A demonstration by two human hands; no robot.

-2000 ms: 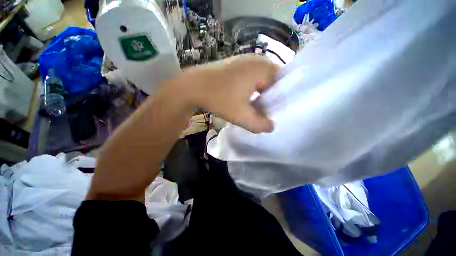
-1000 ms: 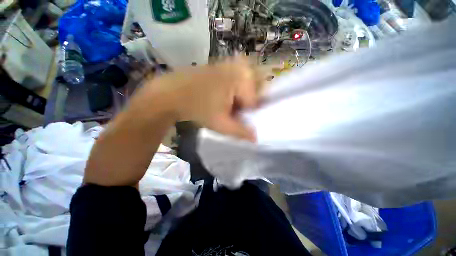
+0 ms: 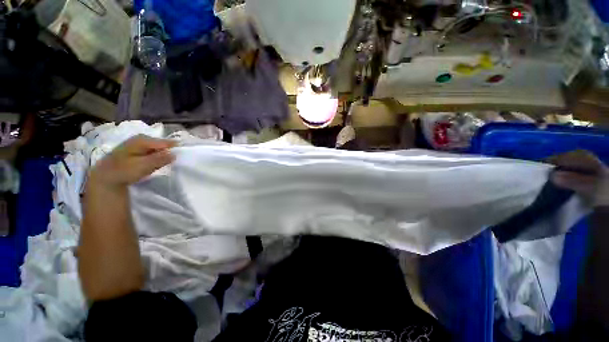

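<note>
A white garment panel [image 3: 347, 194] is stretched sideways in front of my lap, its folded upper edge nearly straight. My left hand [image 3: 137, 161] pinches the panel's upper left corner. My right hand [image 3: 579, 175] grips its upper right end, beside a broad navy band [image 3: 536, 207] with a short pale strip beyond it. The panel hangs below both hands. The sewing machine head [image 3: 304, 27] is above the panel, with a glaring lamp [image 3: 316, 107] under it. The needle cannot be made out.
A pile of white garments with navy trim [image 3: 60, 260] lies at the left. A blue bin [image 3: 491, 267] holding white pieces stands at the right. A bottle [image 3: 150, 47] and a blue bag [image 3: 190, 20] are behind. A red light [image 3: 516, 13] shows at the upper right.
My left hand has moved left and pulled the cloth out straight. My right hand has come into view at the right end. The view has tilted down, and the lamp and navy band now show.
</note>
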